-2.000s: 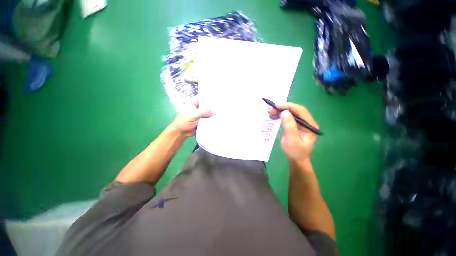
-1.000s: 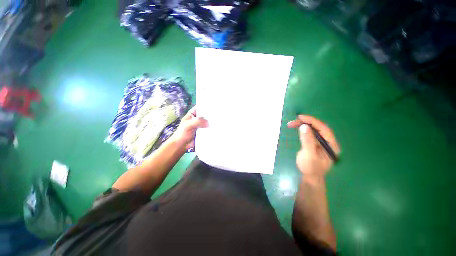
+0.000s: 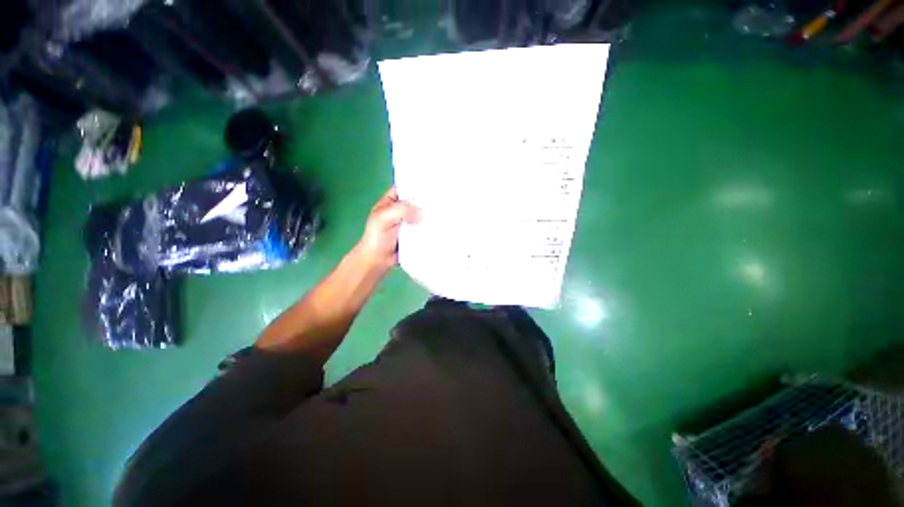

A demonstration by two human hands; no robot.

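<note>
My left hand (image 3: pixel 382 230) holds a white printed sheet (image 3: pixel 486 178) by its left edge, upright in front of my lap. Faint table lines show on the right half of the sheet; the text is too washed out to read. The thumb lies on the front of the sheet and the other fingers are mostly behind it. My right hand is not in view, and neither is the pen.
Dark polybagged garments (image 3: pixel 198 226) lie on the green floor (image 3: pixel 674 238) at left, a round black object (image 3: pixel 250 133) beside them. A wire cart (image 3: pixel 783 421) stands at lower right. Covered dark garments (image 3: pixel 317 40) line the top. A small white and yellow item (image 3: pixel 105 145) lies far left.
The view has turned, so the dark bags have shifted left and the wire cart shows at lower right. My right hand with the pen has left the picture. My left hand still holds the sheet.
</note>
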